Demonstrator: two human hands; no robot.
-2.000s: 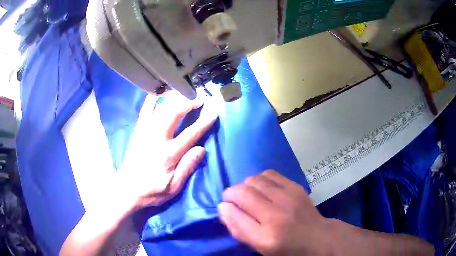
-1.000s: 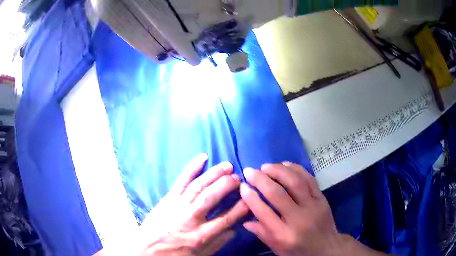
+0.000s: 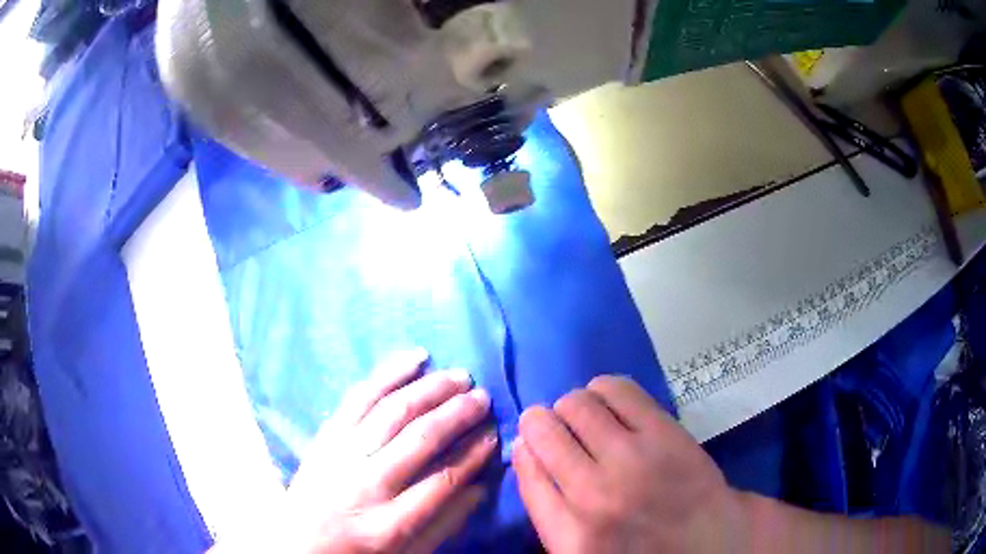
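Note:
A bright blue garment panel (image 3: 346,292) lies flat under the needle area of the cream sewing machine head (image 3: 270,97). A dark folded edge (image 3: 500,325) runs from the bright light spot down to between my hands. My left hand (image 3: 395,465) lies on the panel left of the fold, fingers spread a little. My right hand (image 3: 611,465) has its fingers curled and pinches the cloth at the fold's near end. The needle and presser foot are washed out by the glare.
A long blue garment piece (image 3: 87,325) lies at the left. A green control panel (image 3: 746,38) is at the top. Dark snips (image 3: 870,141), a thin rod (image 3: 811,119) and a yellow box (image 3: 943,146) lie at the right. Ruler tape (image 3: 800,314) follows the front edge. Blue cloth (image 3: 865,422) hangs below it.
My left hand has moved from near the needle back towards me, beside my right hand. The fold now shows uncovered. In the last second my right hand has curled tighter at the cloth.

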